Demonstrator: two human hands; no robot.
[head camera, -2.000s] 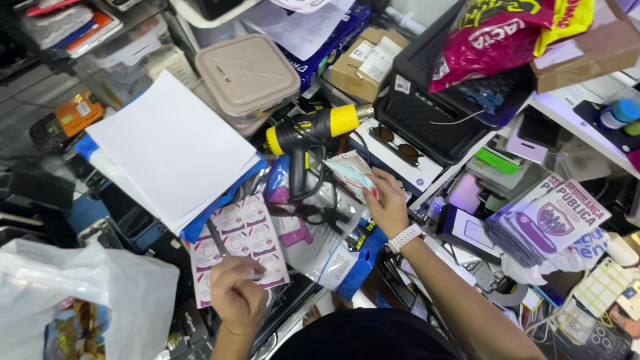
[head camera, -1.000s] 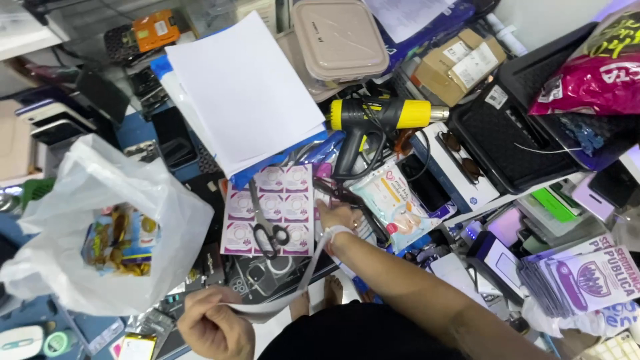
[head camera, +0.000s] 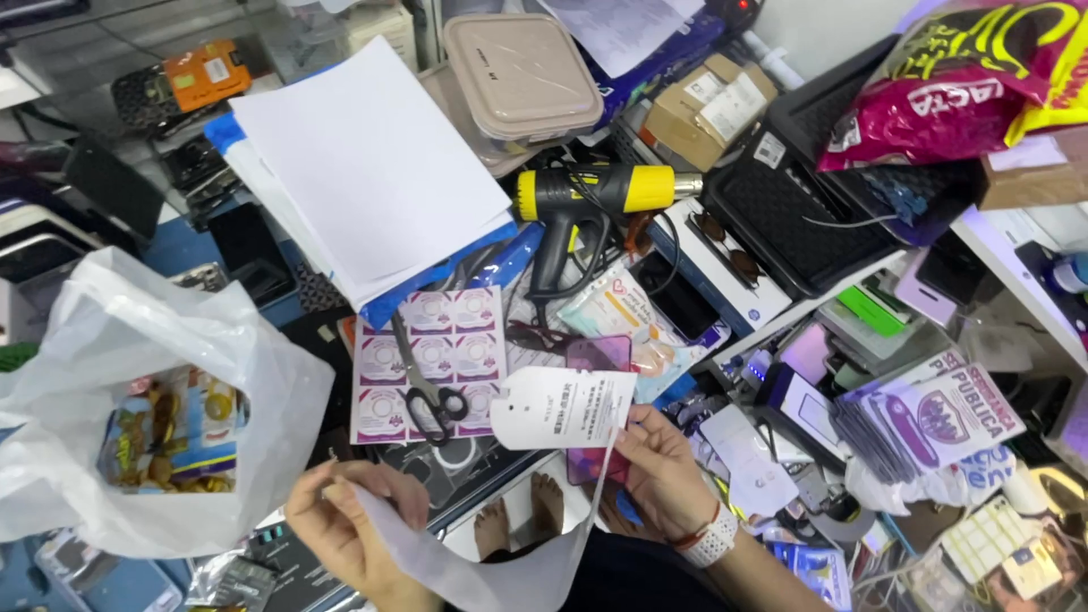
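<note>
My right hand (head camera: 663, 467) pinches a white printed card tag (head camera: 565, 408) at its lower right corner, with a flat pink-purple phone-like item (head camera: 599, 353) behind the card. Between the fingers of my left hand (head camera: 365, 518) is one end of a translucent white strip (head camera: 501, 574), which curves across to the right hand. Above the left hand lie black-handled scissors (head camera: 435, 404) on a sheet of purple-and-white stickers (head camera: 476, 348). A yellow and black heat gun (head camera: 595, 191) rests beyond them, beside a wet-wipes pack (head camera: 620, 306).
White paper sheets (head camera: 374, 170) lie behind the stickers. A white plastic bag (head camera: 280, 399) with wrapped sweets stands at left. At right are a black tray (head camera: 790, 212), sunglasses (head camera: 727, 246), a printed leaflet stack (head camera: 943, 416) and loose phone parts. A lidded beige container (head camera: 523, 76) sits at the back.
The right hand has moved from beside the sticker sheet and now holds up a white card with a pink-purple item behind it. The scissors lay on the stickers one second ago too.
</note>
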